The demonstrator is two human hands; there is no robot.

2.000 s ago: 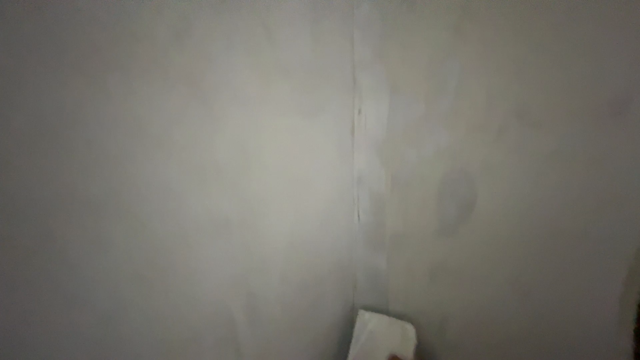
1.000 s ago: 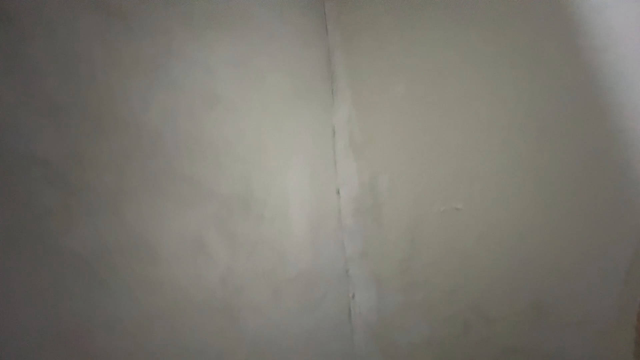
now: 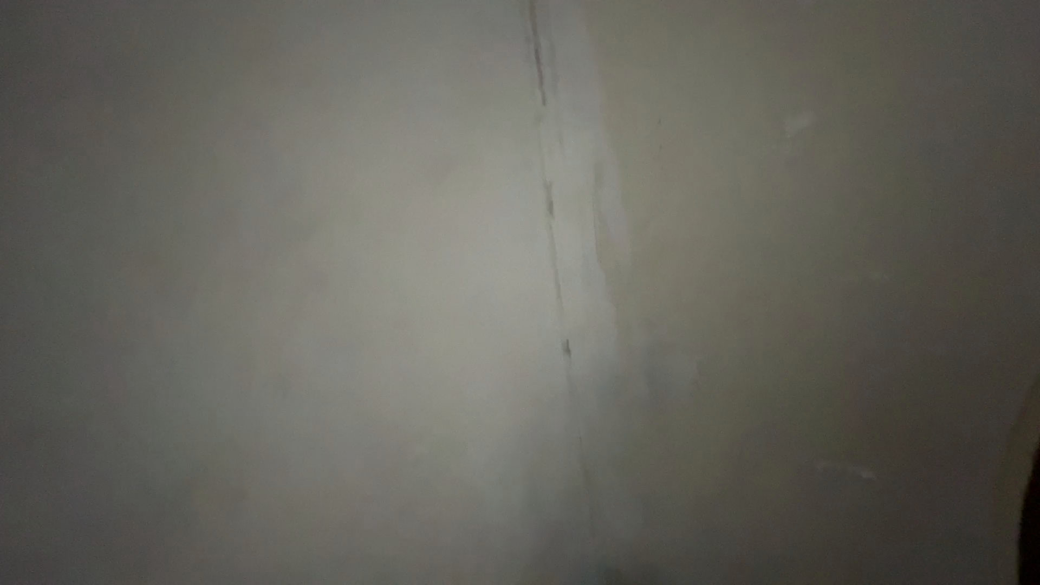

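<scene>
Neither my left hand nor my right hand shows in the head view. A pale, dimly lit wall surface (image 3: 390,268) fills most of the picture. Down its middle runs a thin dark crack or seam (image 3: 555,260), slanting slightly to the right toward the bottom. Along the right of this line lies a lighter, uneven strip (image 3: 581,219), which looks like filler or plaster. What either hand holds or touches is hidden.
On the right, the more yellowish surface (image 3: 731,268) bears small whitish marks (image 3: 849,470). A dark curved shape (image 3: 1030,520) with a paler rim stands at the lower right edge; what it is cannot be told.
The whitish block-like thing, with what seems a fingertip on it, at the bottom two seconds ago is out of view. The view has shifted along the seam.
</scene>
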